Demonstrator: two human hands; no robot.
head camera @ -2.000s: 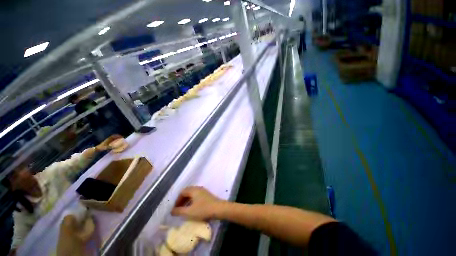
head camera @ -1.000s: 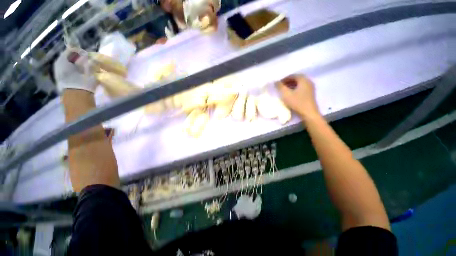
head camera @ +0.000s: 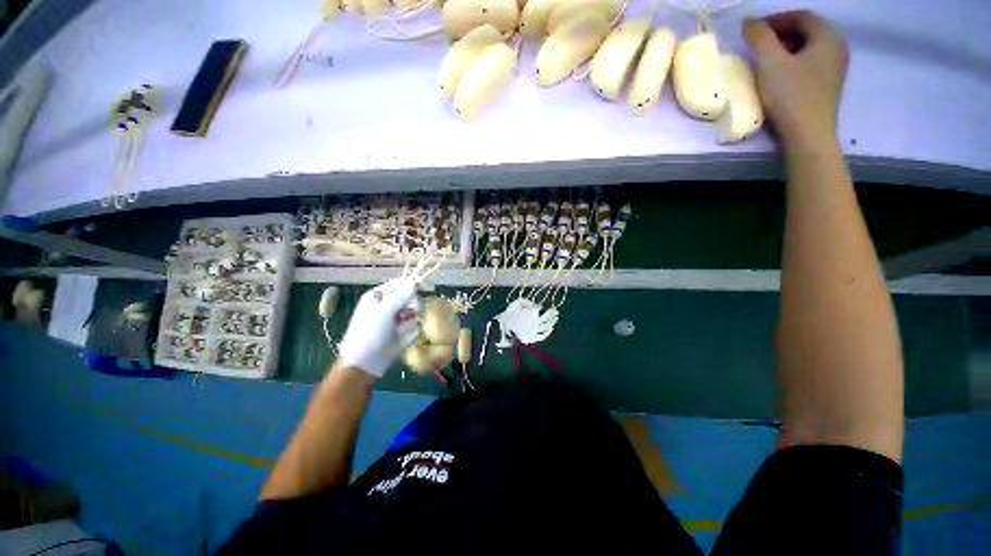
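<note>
My left hand (head camera: 378, 326), in a white glove, is closed at the green bench. White cord loops (head camera: 424, 265) stick out above its fingers, and cream oval bodies (head camera: 438, 324) hang or lie against its right side. My bare right hand (head camera: 804, 76) is on the white upper shelf with curled fingers, beside a pair of cream bodies (head camera: 712, 81). Thin cords run close to its fingertips; whether it pinches one is hidden. More cream bodies (head camera: 573, 46) lie in a row along the shelf.
On the bench are a divided white tray (head camera: 280, 326), a deeper pale bin (head camera: 467, 234), rows of banded cores (head camera: 532, 234), a crumpled white glove (head camera: 529, 320) and a small clear bottle (head camera: 624, 327). A dark block (head camera: 210, 87) and banded cores (head camera: 134, 106) lie on the shelf.
My left hand has come down from over the shelf to the bench with cream bodies. My right hand stays by the shelf's cream bodies. The view has tilted down, and the other person is out of it.
</note>
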